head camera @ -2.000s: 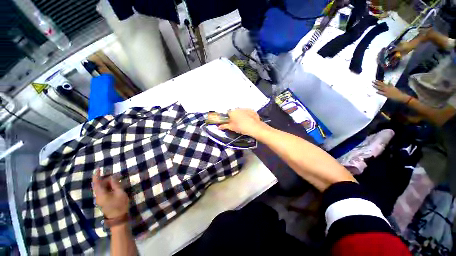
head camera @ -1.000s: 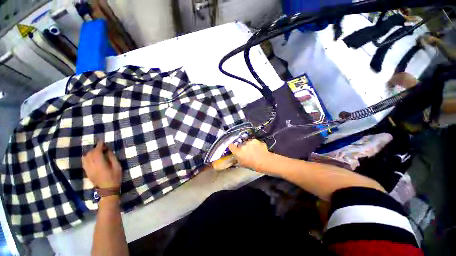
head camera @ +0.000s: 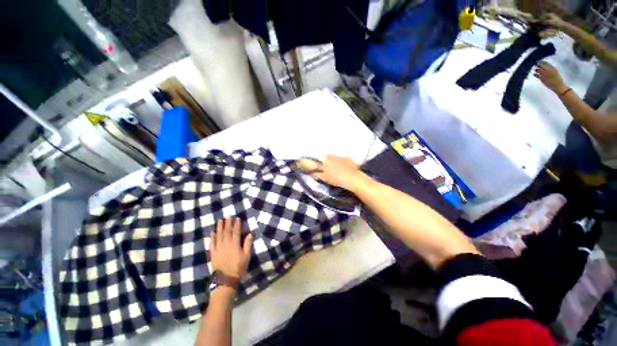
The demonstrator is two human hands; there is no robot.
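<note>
A black-and-white checked garment [head camera: 183, 230] lies spread over the white-topped table, outer face up, with a patch pocket [head camera: 281, 206] whose checks run diagonally. My right hand [head camera: 335, 173] grips the tan handle of the steam iron [head camera: 328, 192], which rests at the garment's right end, beside the pocket. The iron is blurred and partly hidden by my hand and forearm. My left hand [head camera: 230, 250] lies flat on the garment, left of the pocket, fingers a little spread, holding nothing.
A dark pad [head camera: 396, 196] lies right of the garment, beside a yellow-and-blue booklet [head camera: 429, 165]. A blue block [head camera: 173, 134] stands behind. At the right, another person's hands [head camera: 551, 78] are at a white table [head camera: 487, 135] with black strips [head camera: 517, 84]. Mixed garments [head camera: 528, 226] lie lower right.
Since one second ago, the iron has gone from the garment's front edge back to its far right side. My left hand has moved right and now lies flat. The view has shifted.
</note>
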